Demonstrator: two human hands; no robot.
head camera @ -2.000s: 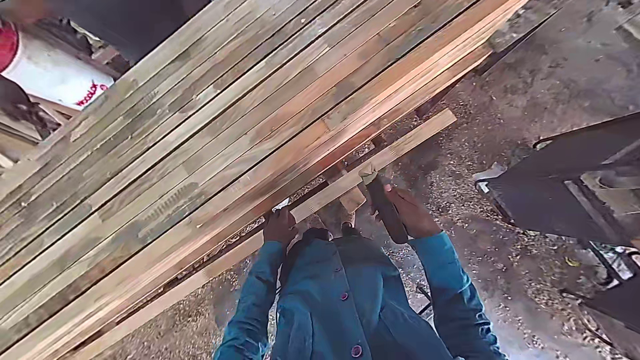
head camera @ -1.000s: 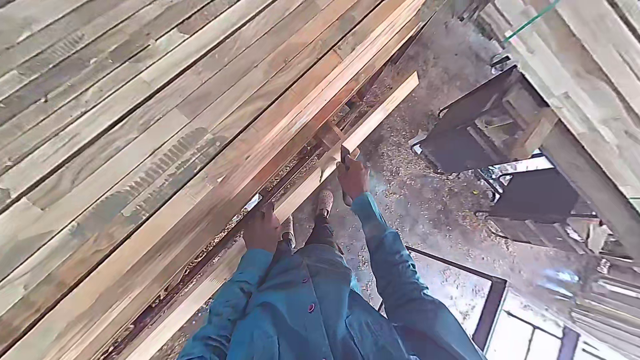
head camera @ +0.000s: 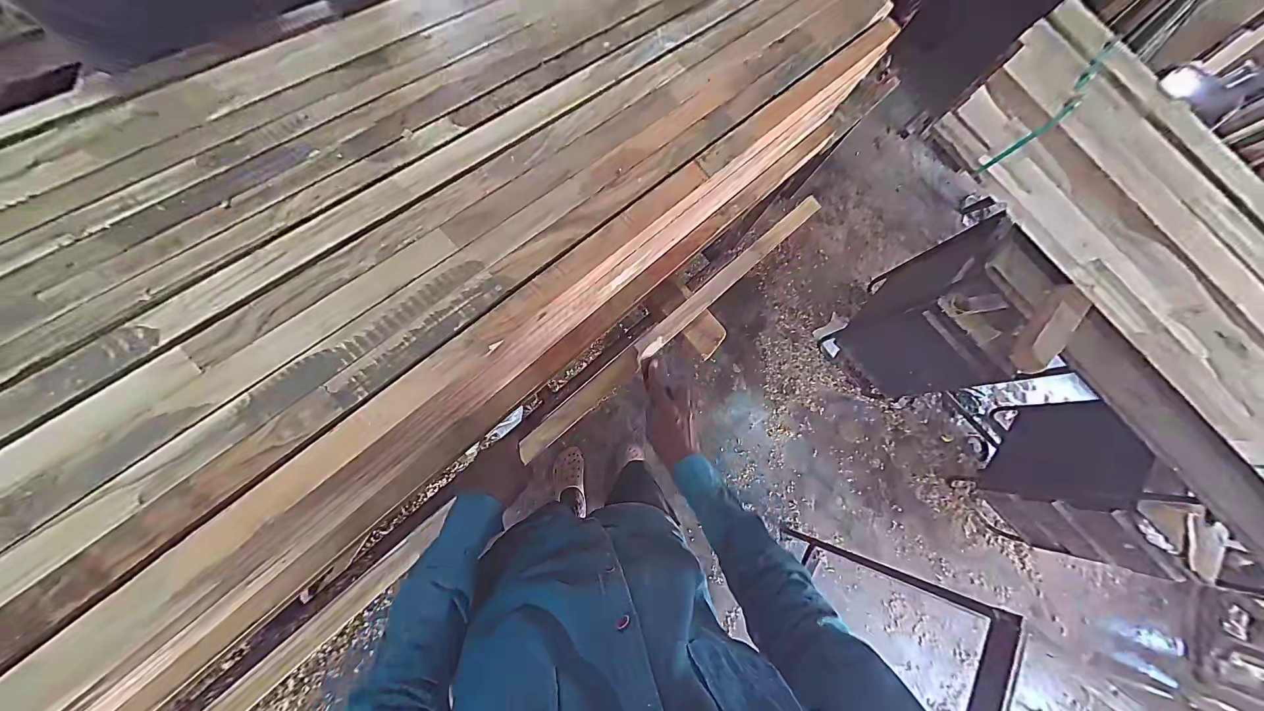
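A long narrow wooden strip (head camera: pixel 736 272) runs diagonally beside the large stack of boards (head camera: pixel 553 326). My left hand (head camera: pixel 497 470) is closed around the strip near the stack's lower edge, its fingers partly hidden. Farther up the strip, my right hand (head camera: pixel 671 405) is closed on a dark hand tool, mostly hidden by the fingers; a pale spot shows where it meets the strip. A short wooden block (head camera: pixel 704 334) lies under the strip, just beyond my right hand.
At right, a second board stack (head camera: pixel 1136 188) with a green strap rests on a metal frame. Dark metal bins (head camera: pixel 913 316) stand below it. Wood shavings litter the floor (head camera: pixel 829 434), and a metal frame (head camera: pixel 997 652) lies at lower right.
The dark tool, plain beside the strip two seconds ago, is now mostly covered by my right hand. My left hand stays at the strip. The view has shifted, bringing the right-hand stack into sight.
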